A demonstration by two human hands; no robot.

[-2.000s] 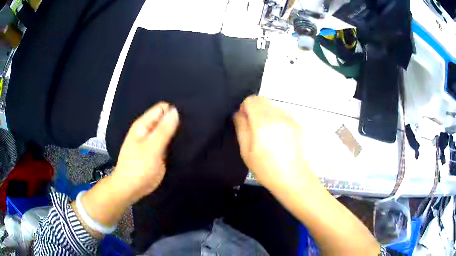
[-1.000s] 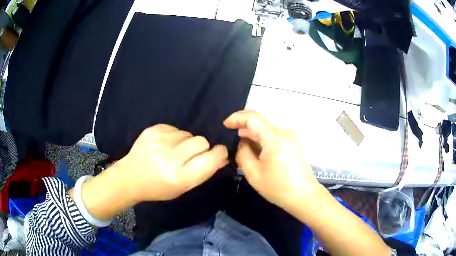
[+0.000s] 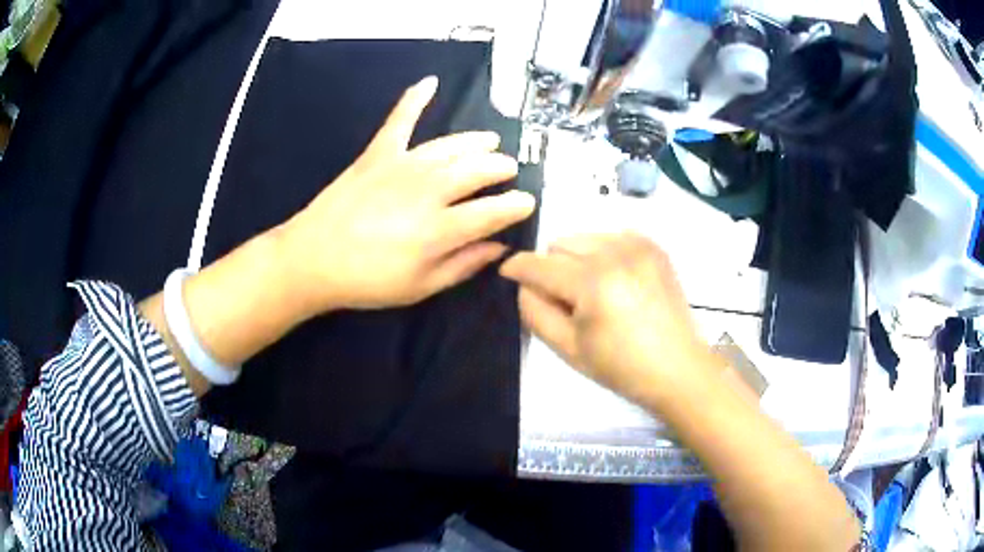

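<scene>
A black garment panel (image 3: pixel 410 367) lies on the white machine table, its right border running to the presser foot (image 3: pixel 532 142). My left hand (image 3: pixel 399 221) lies spread on the panel, palm down, fingers pointing to its right border just below the foot. My right hand (image 3: pixel 604 302) is at the right edge of the panel, thumb and fingertips pinching that edge close to my left fingertips. The needle is too blurred to make out.
A larger black cloth mass (image 3: pixel 119 140) lies at the left. A dark ribbed part with a pale knob (image 3: pixel 637 173) is right of the foot. Black scraps (image 3: pixel 852 97), a smartphone (image 3: pixel 809 280) and a tan card (image 3: pixel 742 364) lie at right. A ruler scale (image 3: pixel 604 461) runs along the front edge.
My left hand has moved up and opened flat on the panel near the foot. My right hand has closed on the panel's edge. The view has shifted, showing more of the machine head.
</scene>
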